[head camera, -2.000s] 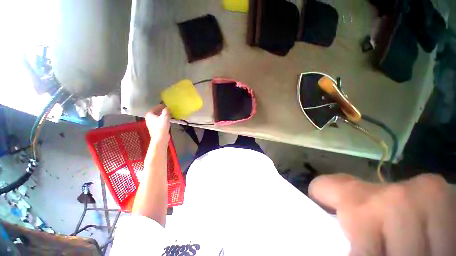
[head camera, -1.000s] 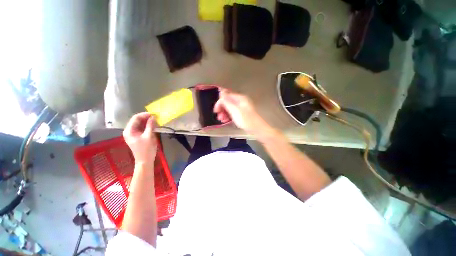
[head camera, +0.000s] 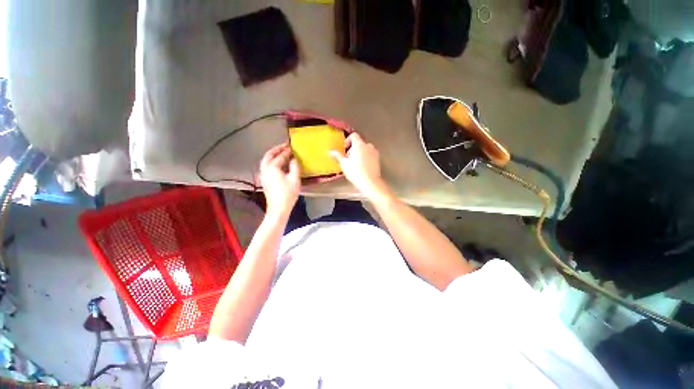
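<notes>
The yellow template (head camera: pixel 317 150) lies on the dark pocket piece (head camera: pixel 308 121), whose pink-red rim shows above and below it. My left hand (head camera: pixel 280 173) holds the template's left edge. My right hand (head camera: pixel 359 158) is at its right edge, with fingers on the template and the piece's edge. The fingertips partly hide the piece. A thin dark cord (head camera: pixel 204 156) loops out to the left from the piece. The steam iron (head camera: pixel 456 137) rests on the table to the right, touched by neither hand.
A separate dark piece (head camera: pixel 261 45) lies at the back left. Dark pocket stacks (head camera: pixel 380 34) stand at the back, and more dark cloth (head camera: pixel 561 64) at the back right. The iron hose (head camera: pixel 559 190) runs off right. A red basket (head camera: pixel 163 254) is below the table's left edge.
The yellow template has moved right from beside the piece onto it. My left hand has moved right with it. The cord now spreads in a wide loop. The view has shifted.
</notes>
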